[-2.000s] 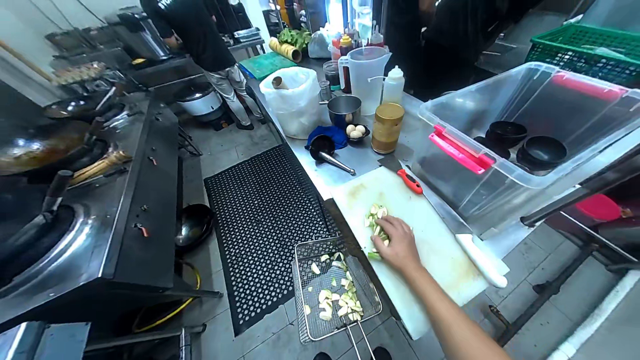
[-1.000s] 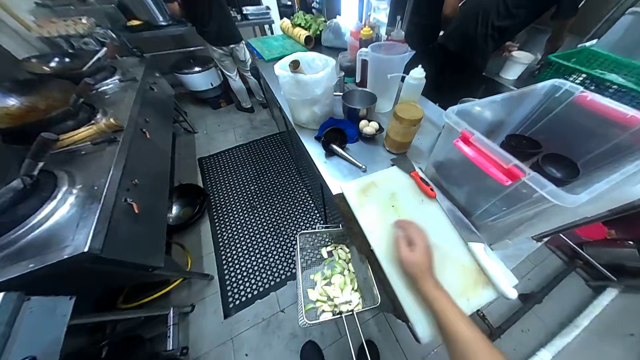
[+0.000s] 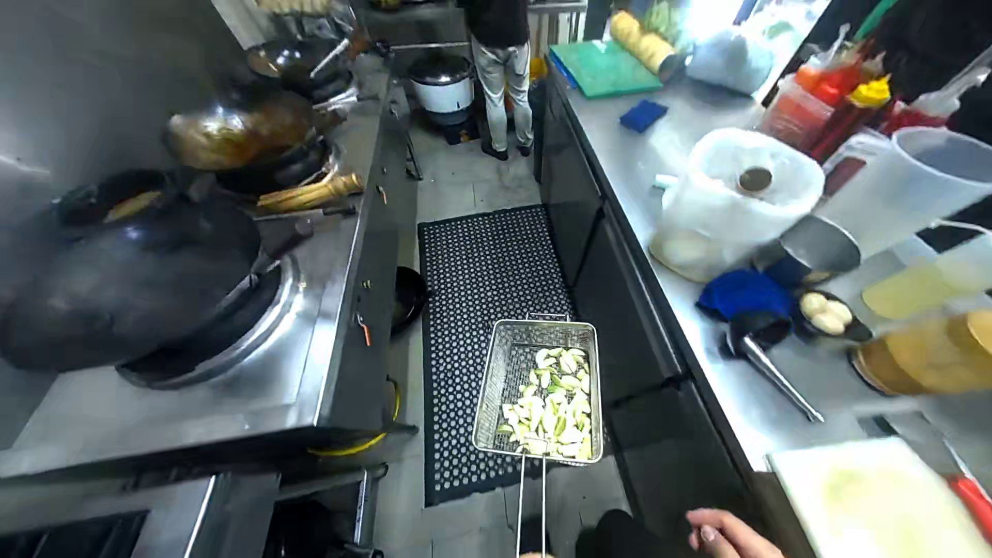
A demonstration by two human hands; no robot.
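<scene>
A wire mesh fryer basket point(image 3: 500, 387) holds chopped pale-green vegetable pieces point(image 3: 552, 411) over the floor mat. At the bottom edge, fingertips of my left hand point(image 3: 535, 555) show at its long wire handle; most of that hand is out of frame. My right hand point(image 3: 732, 535) is beside the counter's front edge, left of the white cutting board point(image 3: 876, 496), with fingers partly curled and nothing visible in them. The board's surface bears a faint green stain. A knife with a red handle point(image 3: 973, 496) lies at the board's right.
At left, the stove range point(image 3: 271, 380) carries several woks point(image 3: 240, 139). A perforated black mat point(image 3: 496, 271) covers the aisle floor. Right counter: a bag-lined container point(image 3: 728, 209), a ladle point(image 3: 779, 380), a bowl of peeled eggs or similar point(image 3: 825, 312), jugs, sauce bottles. A person point(image 3: 500, 70) stands far back.
The right hand has left the cutting board, and the vegetable pieces are off it. The basket held few pieces at first and more later. The view has swung left toward the stove.
</scene>
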